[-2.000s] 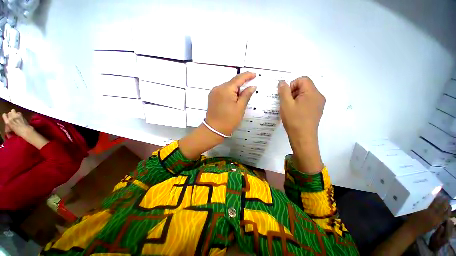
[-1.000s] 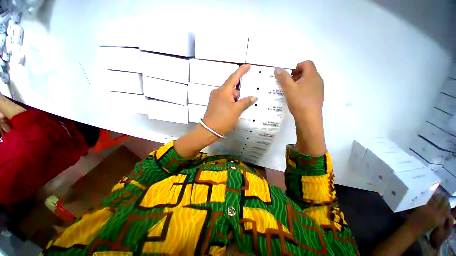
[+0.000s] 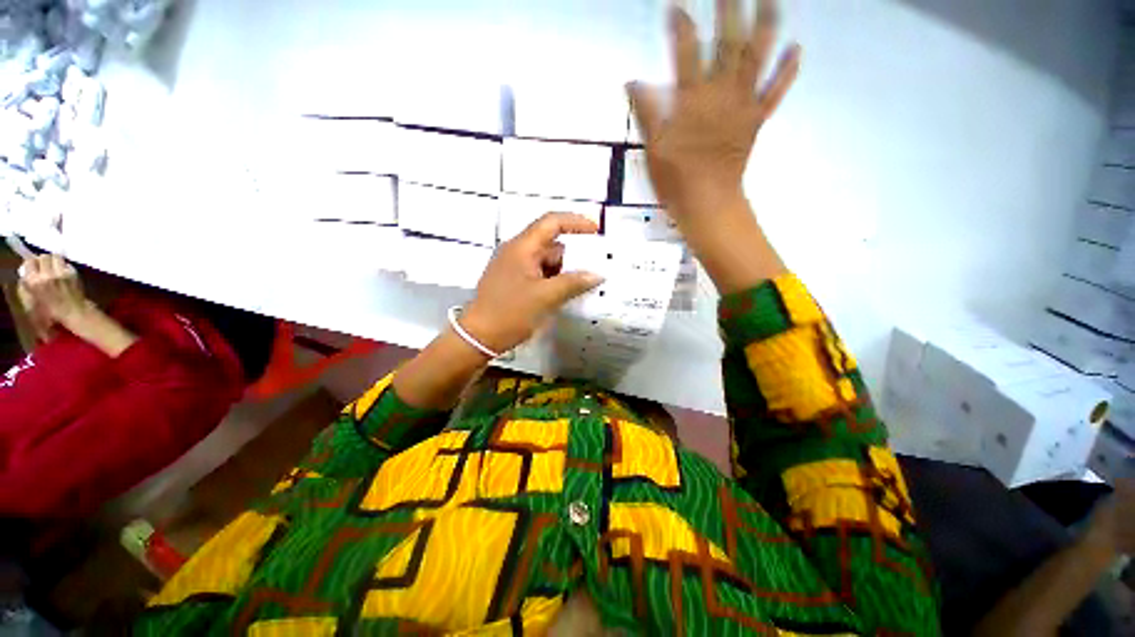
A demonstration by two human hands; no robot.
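Observation:
My left hand (image 3: 529, 284) holds the upper left edge of a white label strip (image 3: 629, 292) with rows of small black print and dots. The strip hangs down toward the table's near edge. Rows of small white boxes (image 3: 449, 162) stand to its left and behind it, with dark gaps between them. My right hand (image 3: 712, 118) is spread open, slightly blurred and empty, over the far right end of the box rows, beyond the strip.
A person in red sleeves (image 3: 112, 398) sits at the left by a pile of small white items (image 3: 50, 112). Grouped boxes (image 3: 990, 392) stand at the right edge near another person's arm (image 3: 1058, 579). Stacked boxes (image 3: 1095, 249) are at the far right.
My right hand has left the top of the strip, moved away over the boxes and opened. My left hand has moved nearer to me with the strip. Part of a box's labelled side now shows.

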